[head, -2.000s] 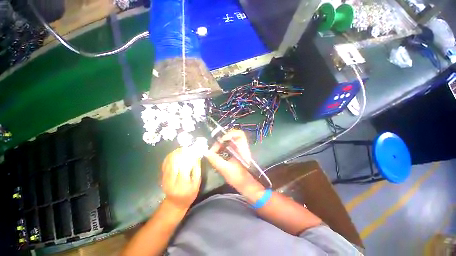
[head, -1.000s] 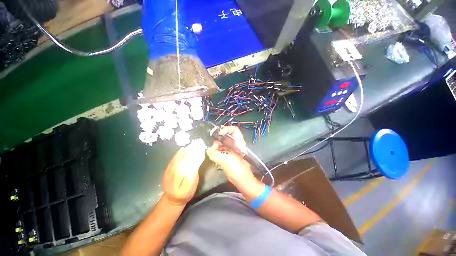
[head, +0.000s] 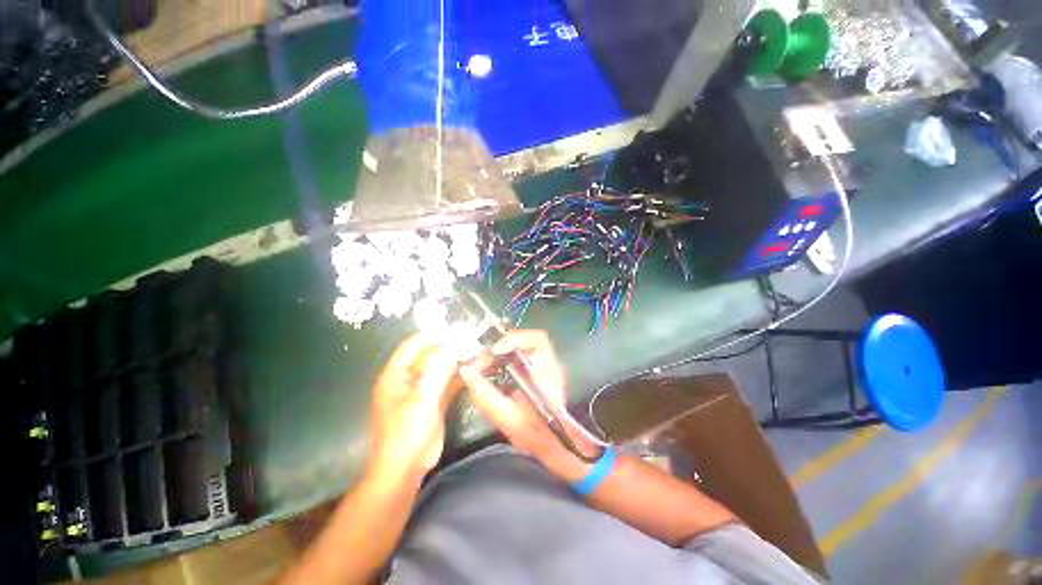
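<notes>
My left hand (head: 408, 394) and my right hand (head: 523, 394) meet over the green bench below the pile of white plastic parts (head: 394, 274). My left fingers hold a white plastic part (head: 457, 339), overexposed and partly hidden by the fingertips. My right hand, with the blue wristband (head: 595, 471) on its wrist, holds the soldering iron (head: 537, 394), its tip end towards the white part. Whether the tip touches it is too blurred to tell. A tangle of red, blue and black lead wires (head: 594, 246) lies right of the white pile.
The fume hood (head: 432, 171) hangs above the white pile. A black component tray (head: 137, 423) lies left, the soldering station (head: 788, 234) stands right, its cord (head: 731, 344) curving to the iron. A cardboard carton (head: 720, 457) sits below the bench edge, with a blue stool (head: 903, 371) beyond.
The whole view has shifted slightly. My left hand has turned, its fingers now more spread around the white part. My right hand still holds the iron, close to my left fingertips.
</notes>
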